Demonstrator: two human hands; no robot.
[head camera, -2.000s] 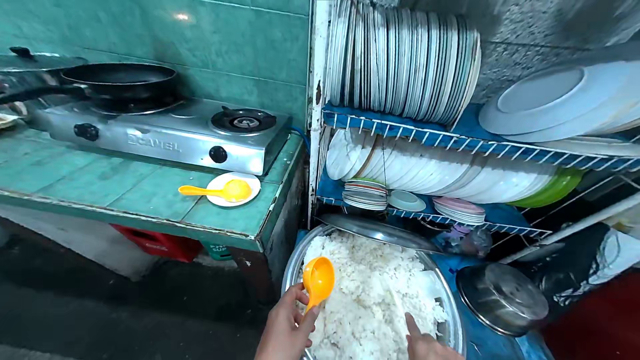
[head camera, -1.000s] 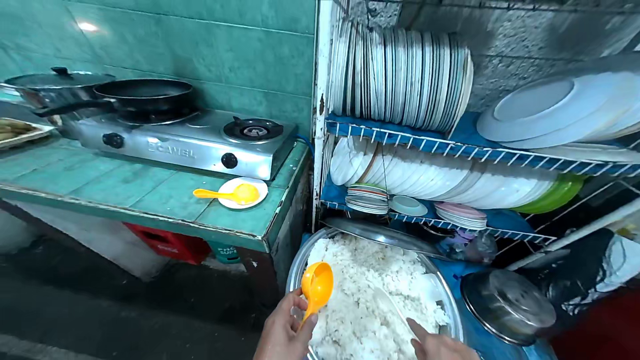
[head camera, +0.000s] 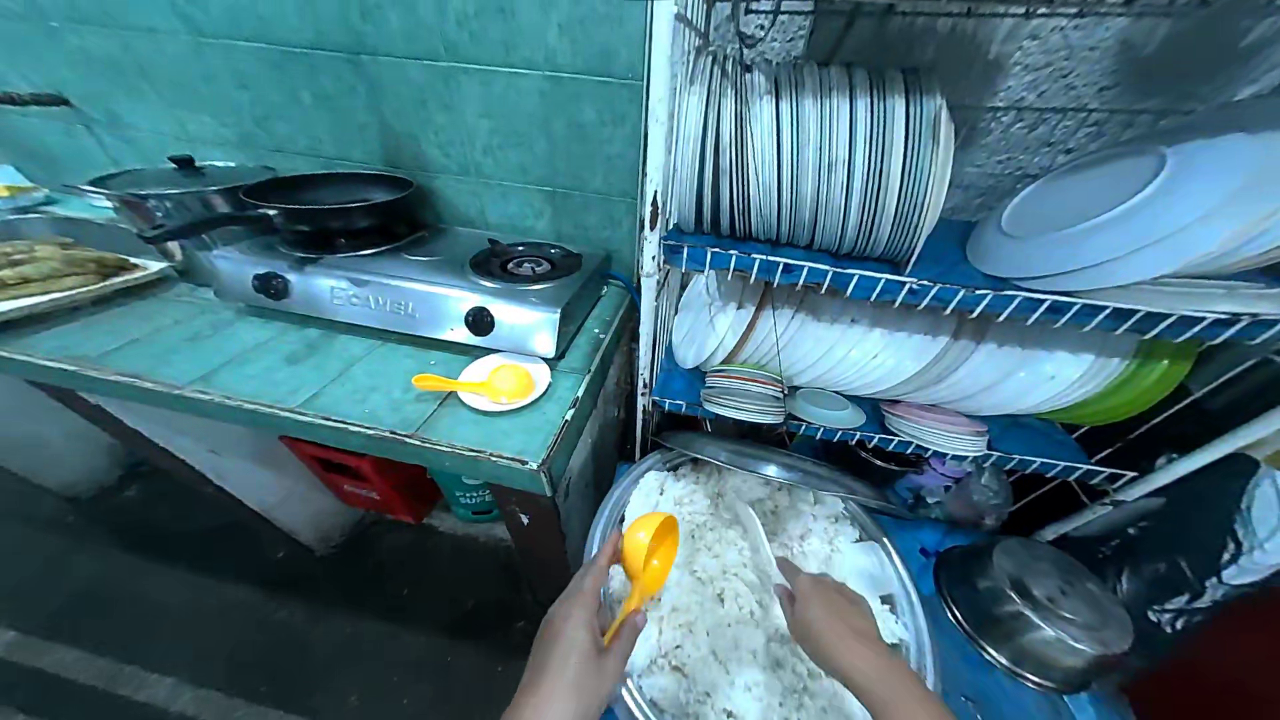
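A large round metal basin (head camera: 915, 610) holds a heap of cooked white rice (head camera: 720, 630). My left hand (head camera: 580, 630) grips the handle of a yellow plastic scoop (head camera: 650, 550), its bowl raised over the left part of the rice. In my right hand (head camera: 835, 620) is a white rice paddle (head camera: 758, 540), whose far end touches the rice. A metal lid (head camera: 780, 468) leans at the back edge of the basin. On the tiled counter, a second yellow scoop (head camera: 508, 384) rests on a small white plate (head camera: 540, 372).
A two-burner gas stove (head camera: 400, 300) bears a black frying pan (head camera: 330, 195), beside a lidded pot (head camera: 185, 190). Fried food (head camera: 55, 265) lies on a tray at far left. Plates (head camera: 820, 150) fill the wire rack (head camera: 900, 285) behind the basin. A metal pot (head camera: 1035, 610) stands to its right.
My right hand has moved left and farther over the rice with the white paddle. My left hand still holds the yellow scoop. The view has turned somewhat left.
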